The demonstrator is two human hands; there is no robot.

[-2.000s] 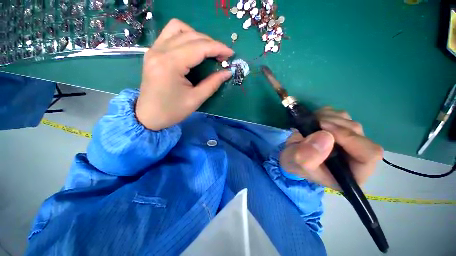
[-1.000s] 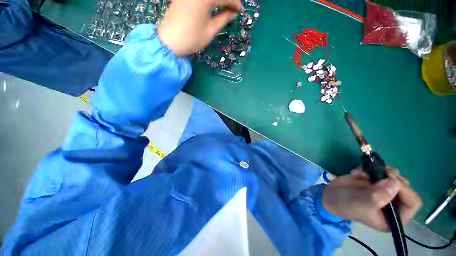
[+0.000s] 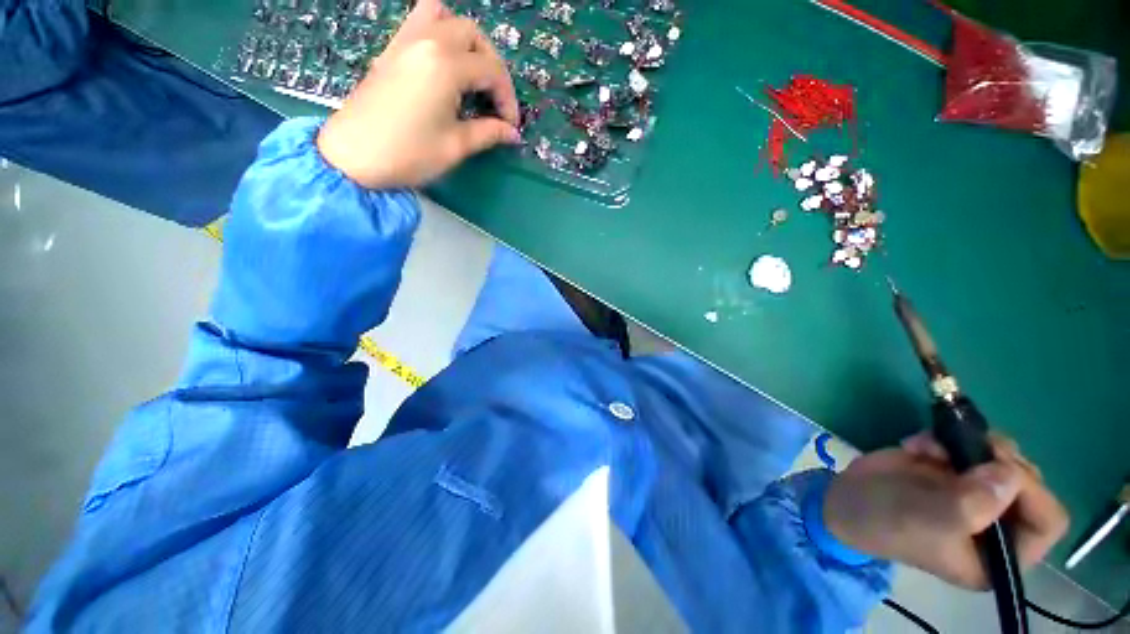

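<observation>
My left hand [image 3: 428, 105] is over the near side of the clear blister tray [image 3: 618, 195], thumb and fingertips close together. A dark thing shows between its fingers, but I cannot tell whether it is held or lies in the tray. My right hand [image 3: 948, 510] holds the soldering iron [image 3: 963, 436] by its black handle, with the thin tip pointing up and left. Circuit boards with pale discs [image 3: 586, 151] fill tray pockets. The white round pad [image 3: 770, 274] lies on the green mat with no board on it. A loose pile of round leaded discs [image 3: 855, 223] lies beyond it.
A red heap of wires [image 3: 812, 104] lies beyond the discs. A plastic bag of red parts [image 3: 995, 82] and a yellow round container [image 3: 1107, 198] are at the upper right. Tweezers [image 3: 1099, 536] lie at the right edge. Another person's blue sleeve [image 3: 118, 124] is at upper left.
My left hand has moved from the white pad to the tray; the board is gone from the pad. The view has shifted left. My right hand still holds the iron, now farther from the pad.
</observation>
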